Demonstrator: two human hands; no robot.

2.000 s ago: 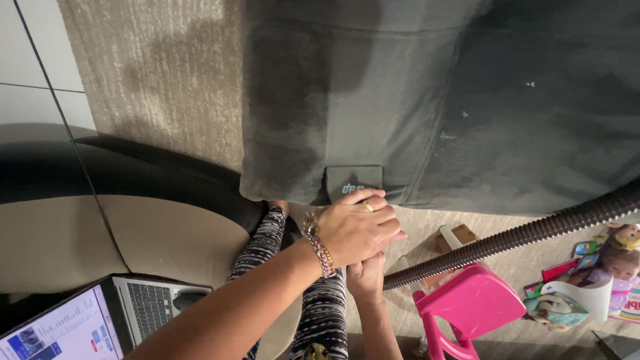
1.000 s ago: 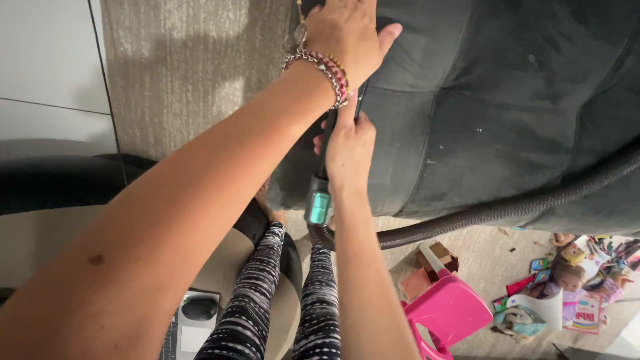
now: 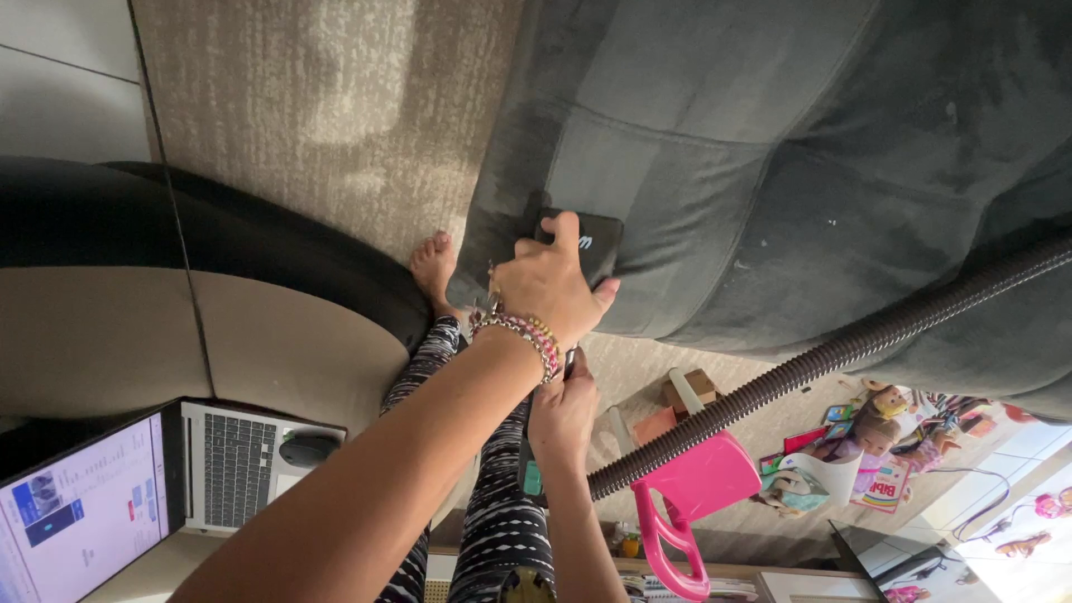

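Note:
My left hand (image 3: 548, 289), with bracelets at the wrist, lies over the neck and back of a flat black vacuum cleaner nozzle (image 3: 605, 234), its fingers curled and the thumb out at the side. The nozzle rests on dark grey sofa upholstery (image 3: 670, 209) close to its near edge. Behind it my right hand (image 3: 565, 419) is closed around the vacuum's dark wand, partly hidden by the wrist and forearm. A ribbed brown hose (image 3: 754, 389) runs from below the right hand up across the sofa at the right.
A rounded beige seat with a black edge (image 3: 293, 335) is at left, holding an open laptop (image 3: 226, 461) and a black mouse (image 3: 306, 450). A pink plastic chair (image 3: 699, 477), a small brown box (image 3: 691, 389) and dolls (image 3: 875, 431) are at lower right. A bare foot (image 3: 434, 268) stands beside the sofa.
Both hands have drawn back from farther over the sofa to its near edge. The nozzle, out of sight one second ago, shows again. The view has shifted too.

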